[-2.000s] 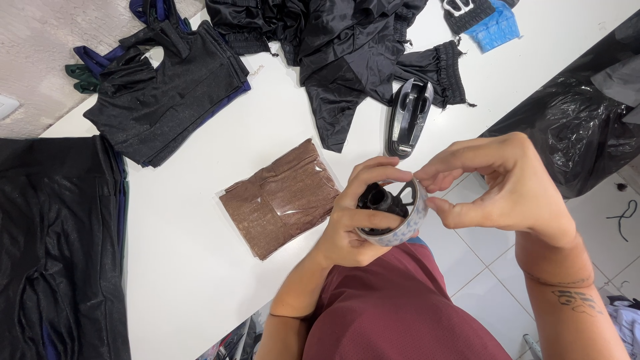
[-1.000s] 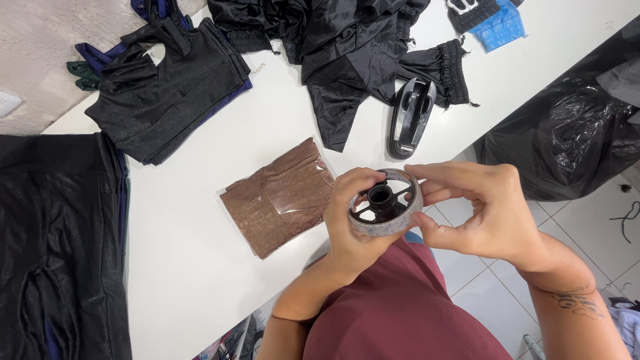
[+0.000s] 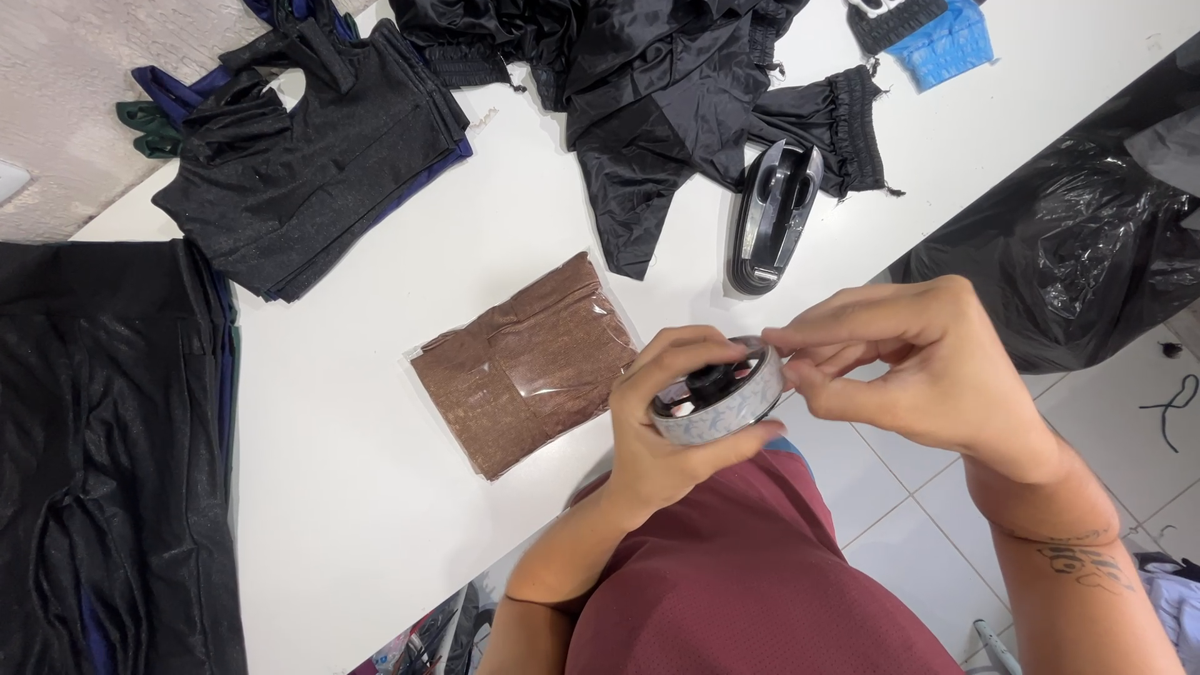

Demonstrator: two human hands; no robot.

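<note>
My left hand [image 3: 666, 422] grips a roll of clear patterned tape [image 3: 727, 412] wound round a black plastic hub, with fingers over the top rim and thumb below. At the roll's right edge, my right hand [image 3: 900, 366] has its thumb and fingertips close together; whether they pinch the tape end cannot be made out. A brown garment folded in a clear plastic bag [image 3: 525, 366] lies flat on the white table, just left of my left hand. Beyond my hands sits a black tape dispenser [image 3: 776, 220] with its roll seat bare.
Black satiny garments [image 3: 647, 112] lie at the table's far side. Stacked dark tops [image 3: 319, 159] and black trousers [image 3: 103, 450] are at the left. A blue folded item [image 3: 942, 47] rests at the far right. A black plastic bag [image 3: 1059, 253] stands beyond the table's right edge.
The tape roll, flatter to the view a second ago, is now tilted with its patterned outer side showing. My right hand's fingers have shifted along its right edge. The bagged garment and the dispenser have stayed put.
</note>
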